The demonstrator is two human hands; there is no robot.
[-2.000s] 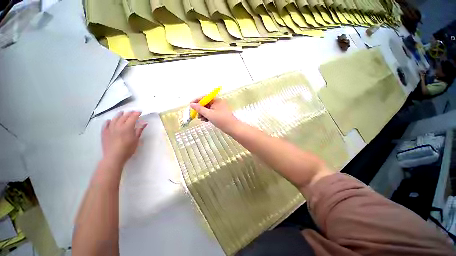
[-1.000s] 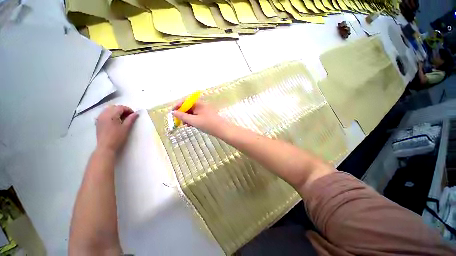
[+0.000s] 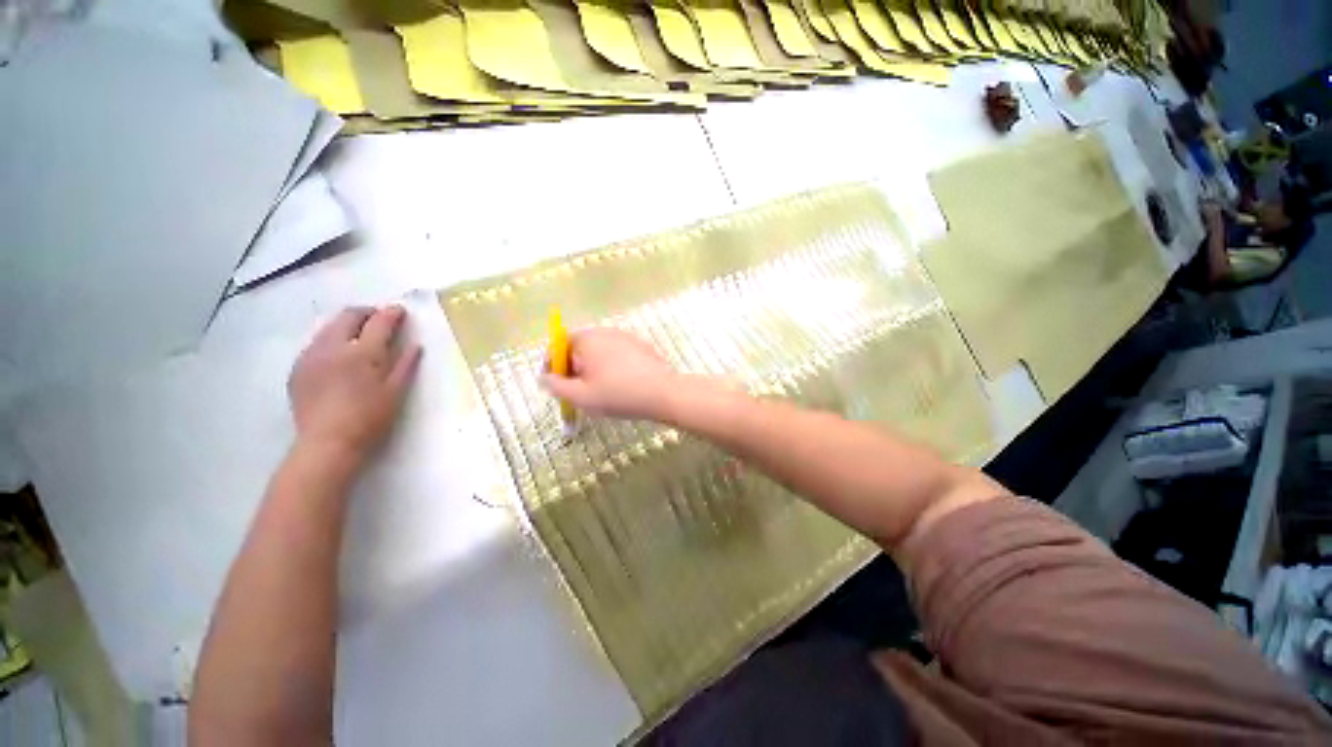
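A fanned stack of khaki cut panels (image 3: 730,584) lies in front of me, its narrow strips shiny and wet-looking across the upper part. My right hand (image 3: 606,374) holds the yellow-handled glue brush (image 3: 560,350), its handle upward and its pale tip down on the strips near the stack's left side. My left hand (image 3: 351,377) is bare and lies on the white sheet (image 3: 424,584), left of the stack's upper left corner. It holds nothing that I can see, with its fingers bent close together.
Draped khaki workpieces with yellow parts (image 3: 526,59) run along the far side. A flat notched khaki panel stack (image 3: 1037,248) lies to the right. Grey-white sheets (image 3: 132,175) lie at left, a small brown object (image 3: 1001,105) at back. A person (image 3: 1253,241) is at far right.
The brush has moved from the stack's upper left corner down and slightly right, and its handle now stands more upright. My left hand has shifted only slightly.
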